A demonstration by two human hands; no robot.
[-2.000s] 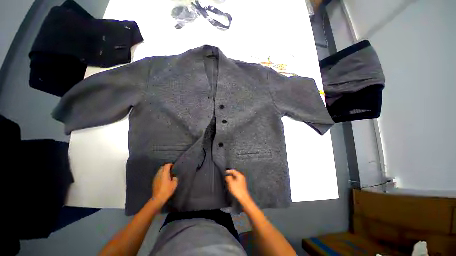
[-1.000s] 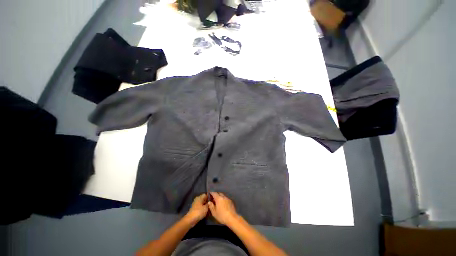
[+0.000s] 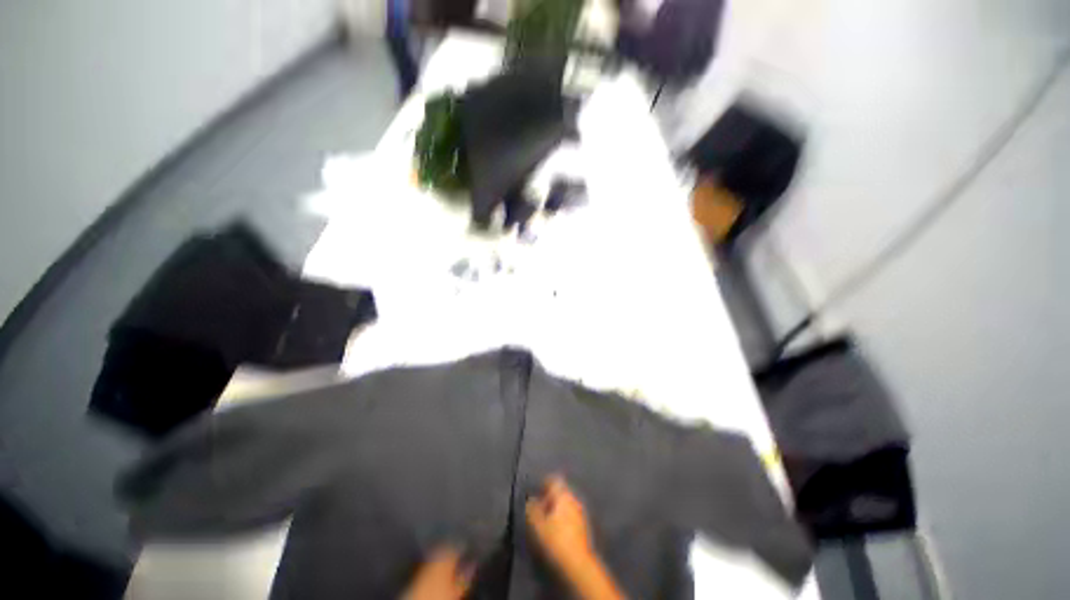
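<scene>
A grey V-neck jacket (image 3: 399,434) lies spread flat, its lower part cut off by the bottom edge of the picture. The picture is blurred and its buttons cannot be made out. My right hand (image 3: 561,523) is over the front panel just right of the centre opening, fingers bent. My left hand (image 3: 441,574) is lower, left of the opening, and partly cut off by the bottom edge. Blur hides whether either hand grips the cloth.
The jacket lies on a long white table (image 3: 634,293). A dark monitor (image 3: 510,129) and a green plant (image 3: 439,143) stand farther along. A folded dark garment (image 3: 211,316) is at the left. Grey and black folded cloth (image 3: 839,410) is at the right. A dark chair (image 3: 751,152) stands beyond.
The view has tilted up towards the far end of the table, so the jacket sits lower in the picture. My hands have come apart and moved up the jacket from the lower front edge.
</scene>
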